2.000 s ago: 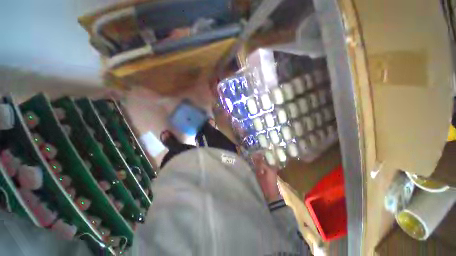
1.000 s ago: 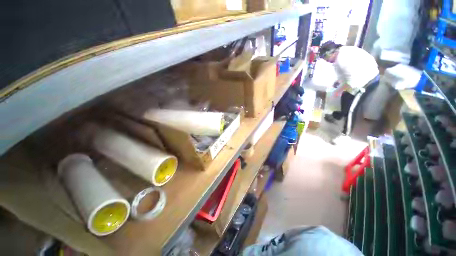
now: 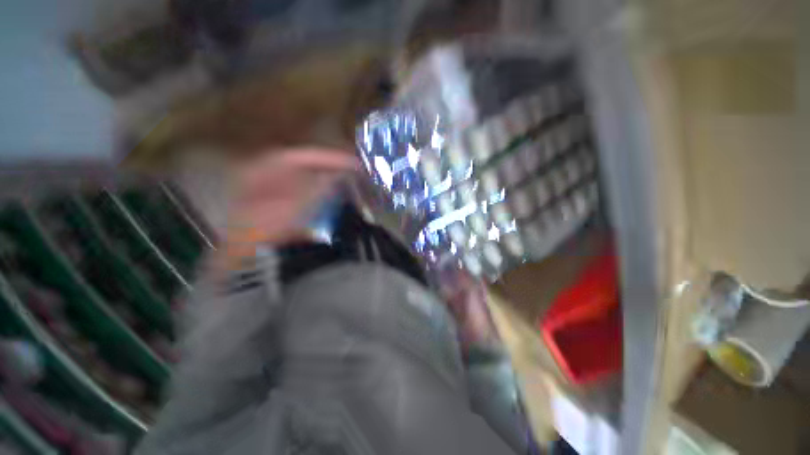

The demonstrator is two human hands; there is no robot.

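The frame is badly blurred. A clear blister tray (image 3: 444,191) lies right of centre, with rows of white charging cases in its pockets and bright glare and blue on its left part. My right hand (image 3: 466,302) is at the tray's lower edge and appears to grip it; its fingers are mostly hidden. My left hand (image 3: 289,191) is a pink blur left of the tray, apart from it, above a dark striped cuff. Whether it holds anything cannot be told.
Green rack shelves (image 3: 71,293) with units stand at left. A red bin (image 3: 586,324) is below the tray. A metal shelf edge (image 3: 635,222) runs down the right, with a tape roll (image 3: 764,342) beyond it. A blurred carton (image 3: 240,107) is at the upper left.
The view has swung from the aisle, the tape rolls and another person back down to the tray. Both my hands are now in view; neither showed one second ago.
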